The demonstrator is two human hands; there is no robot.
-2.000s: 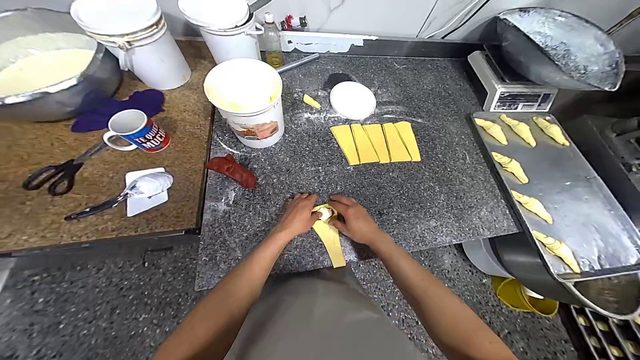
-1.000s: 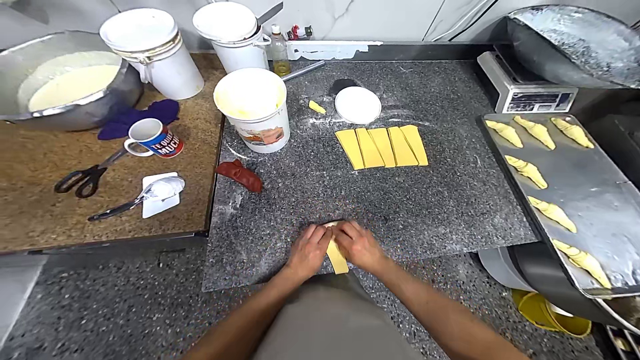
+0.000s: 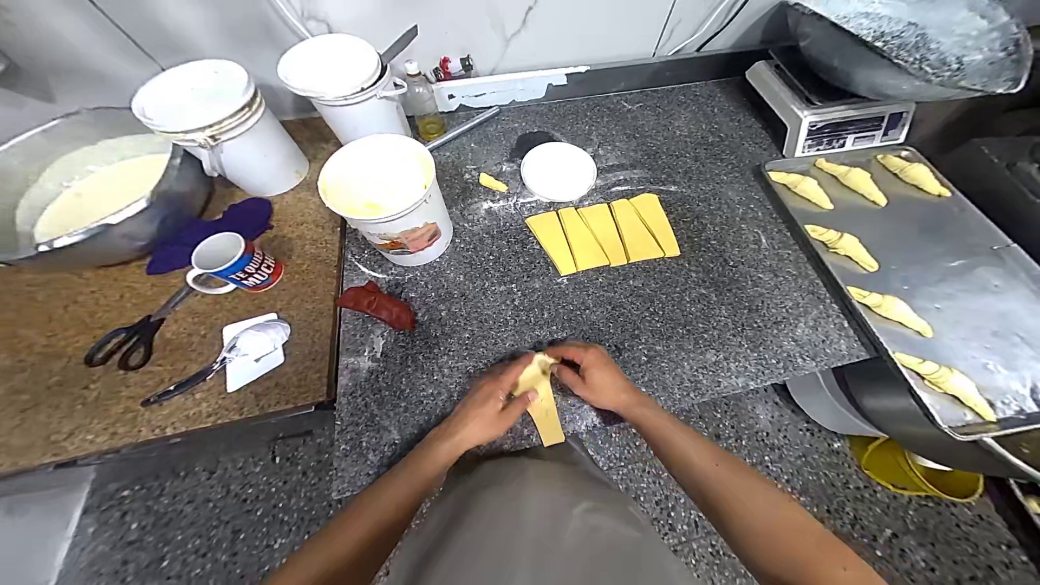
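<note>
A strip of yellow dough lies on the grey speckled counter at its front edge, its top end folded over. My left hand holds the strip's left side with thumb and fingers. At the folded end, my right hand pinches the right side. Several flat cut dough pieces lie side by side farther back. Behind them is a round white lid or dish, with a small dough scrap to its left. Rolled dough pieces rest on a metal baking tray at the right.
An open white bucket with pale yellow contents and a dark red piece stand left on the counter. Scissors, a mug, a strainer and a large metal bowl are farther left. A scale sits back right.
My hands have moved apart a little, showing the folded end of the strip that they largely covered one second ago. The other dough pieces have stayed in place.
</note>
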